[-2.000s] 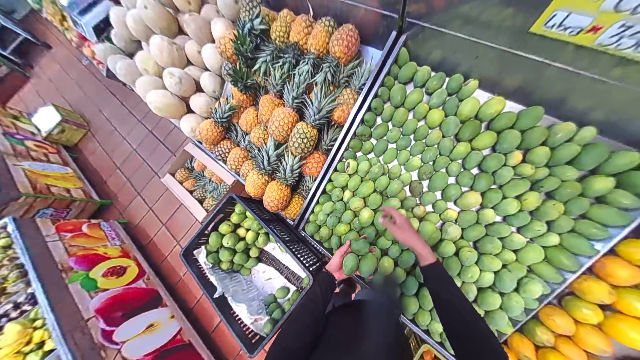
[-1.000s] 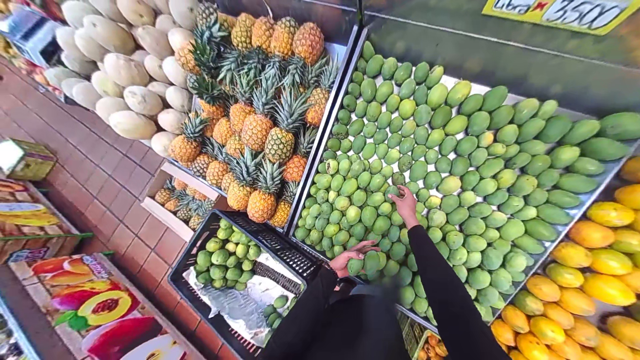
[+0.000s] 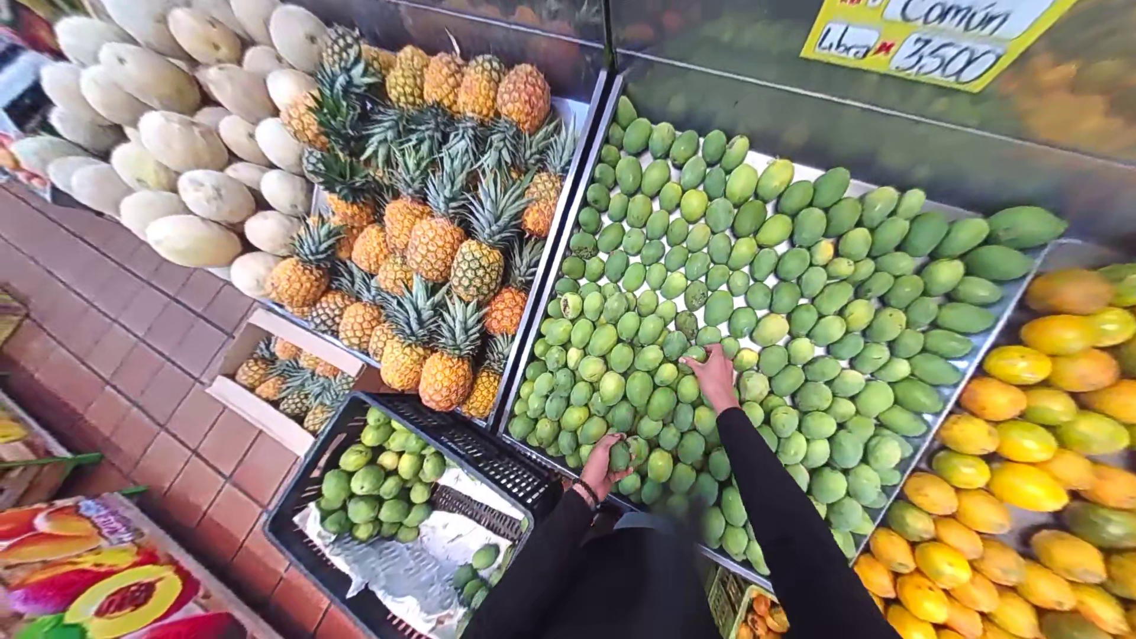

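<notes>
Many green mangoes (image 3: pixel 611 387) lie in rows in a wide metal display bin (image 3: pixel 557 266). My left hand (image 3: pixel 603 466), with a dark band at the wrist, holds a green mango (image 3: pixel 619 456) at the bin's near edge. My right hand (image 3: pixel 713 373) reaches over the middle of the bin, its fingertips at the mangoes there; whether it grips one cannot be told. Below and left of my left hand stands a black plastic crate (image 3: pixel 293 501) with green mangoes (image 3: pixel 377 479) piled on white paper (image 3: pixel 399 568) and a few more at its near right corner.
Left of the bin are pineapples (image 3: pixel 435 248) and pale melons (image 3: pixel 182 142); a cardboard box of pineapples (image 3: pixel 266 426) stands below them. Orange-yellow papayas (image 3: pixel 1029 475) fill the right side. A yellow price sign (image 3: pixel 941 40) hangs behind. A printed fruit box (image 3: pixel 115 577) sits at lower left on the tiled floor.
My right hand has stayed over the bin, reaching farther in than two seconds ago. My left hand has remained near the bin's front edge. The view has shifted somewhat.
</notes>
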